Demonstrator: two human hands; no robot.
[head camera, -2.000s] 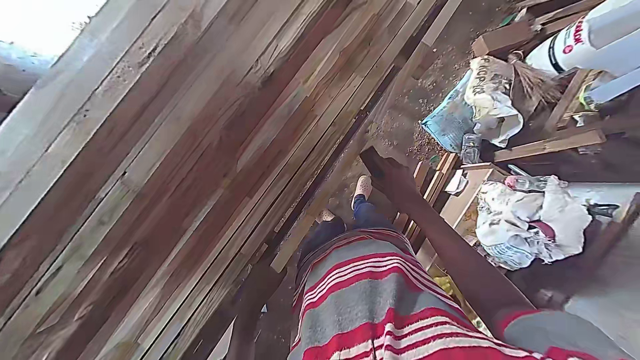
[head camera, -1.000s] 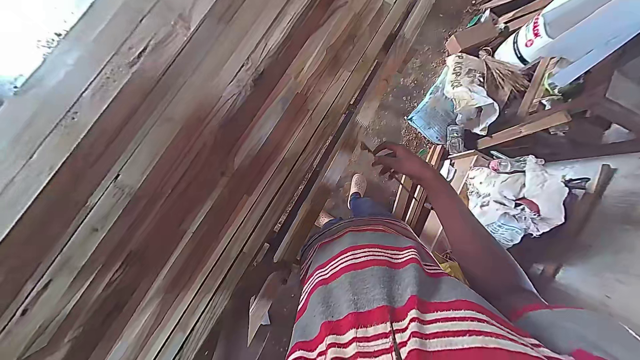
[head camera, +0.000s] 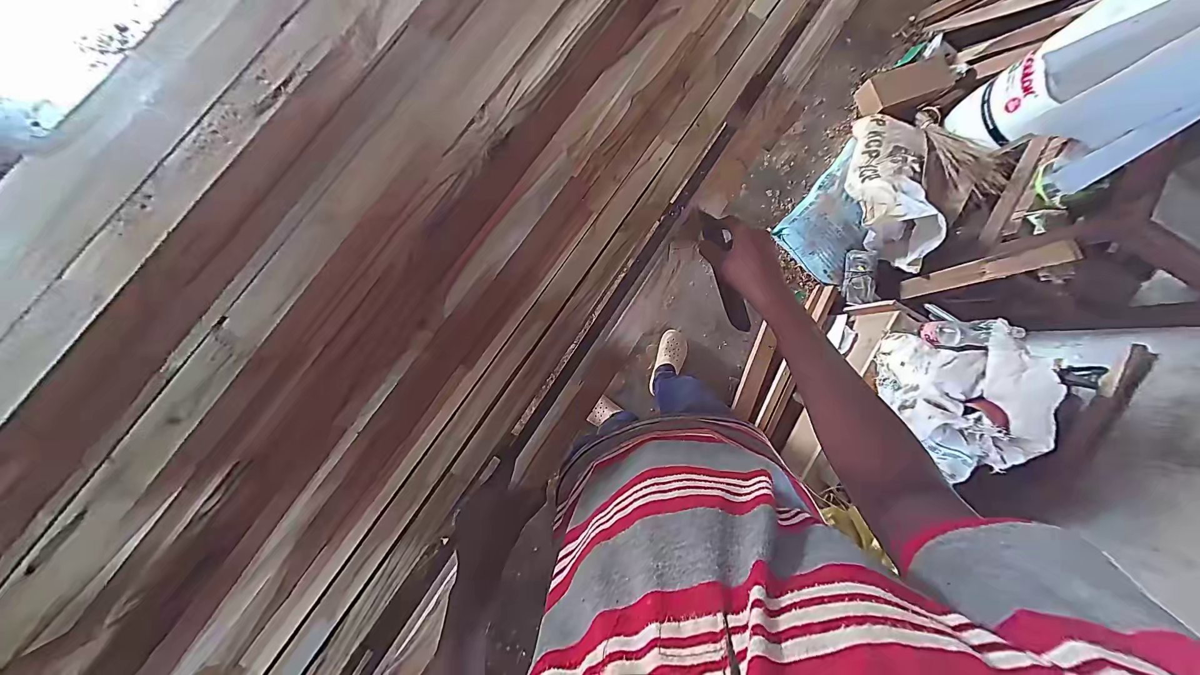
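Note:
My right hand (head camera: 750, 262) is closed around a dark, narrow tool (head camera: 729, 298), whose kind I cannot tell, close to the edge of the stacked wooden boards (head camera: 450, 234). The boards lie side by side and run diagonally across the left of the view. Lower down, my left hand (head camera: 502, 497) is in shadow at the same edge, beside a narrow wooden strip (head camera: 572, 412). Its fingers are too dark to make out, so whether it grips anything is unclear.
At the right lie a blue and white sack (head camera: 825, 225), a white cloth bundle (head camera: 975, 394), a clear plastic bottle (head camera: 858, 277), loose wood offcuts (head camera: 994, 269) and a large white container (head camera: 1059, 75). My feet in light clogs (head camera: 669, 349) stand on the dusty floor beside the boards.
The dark tool in my right hand is turned differently from one and two seconds ago. My left hand has come up to the boards' edge from lower in the view.

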